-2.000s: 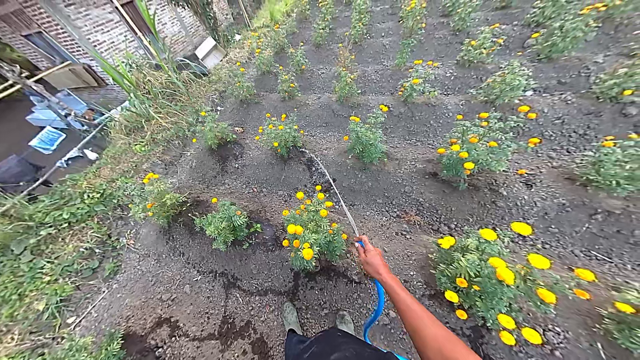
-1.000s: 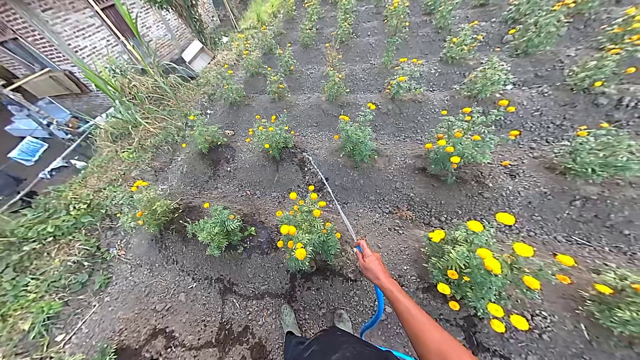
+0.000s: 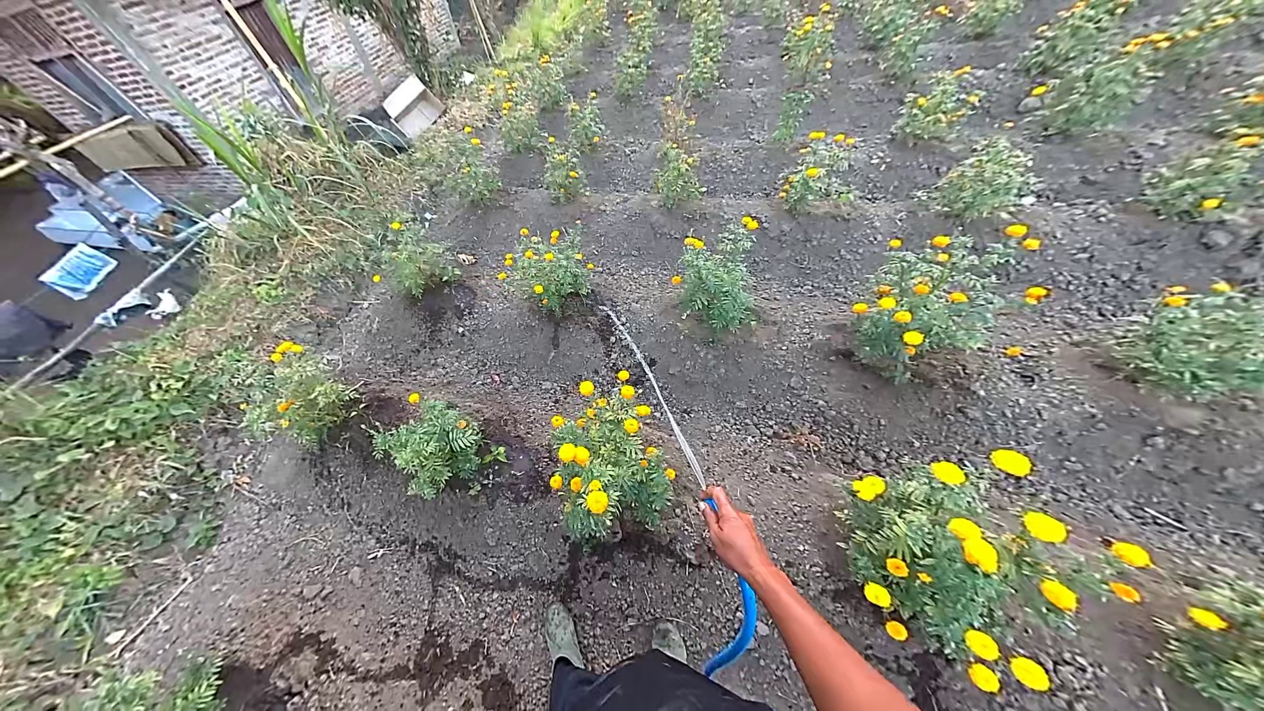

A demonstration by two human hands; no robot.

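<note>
My right hand (image 3: 734, 533) is closed around the end of a blue hose (image 3: 745, 622), which hangs down behind the wrist toward my legs. From its mouth a thin stream of water (image 3: 655, 387) arcs forward and left, landing on dark wet soil just right of a marigold plant (image 3: 549, 271) in the second row. A nearer marigold plant (image 3: 614, 464) with yellow blooms stands left of my hand; a larger marigold (image 3: 953, 553) grows to the right of my forearm. My left hand is out of the frame.
Rows of marigolds on low soil ridges run ahead. My boots (image 3: 563, 637) stand on the soil behind the nearest plant. Grass and weeds (image 3: 109, 434) border the left side, beyond them a bamboo pole (image 3: 109, 311), blue and white sheets (image 3: 79, 271) and a brick wall (image 3: 212, 69).
My right hand keeps its hold on the hose, and the stream falls near the same second-row plant throughout. The view has shifted slightly.
</note>
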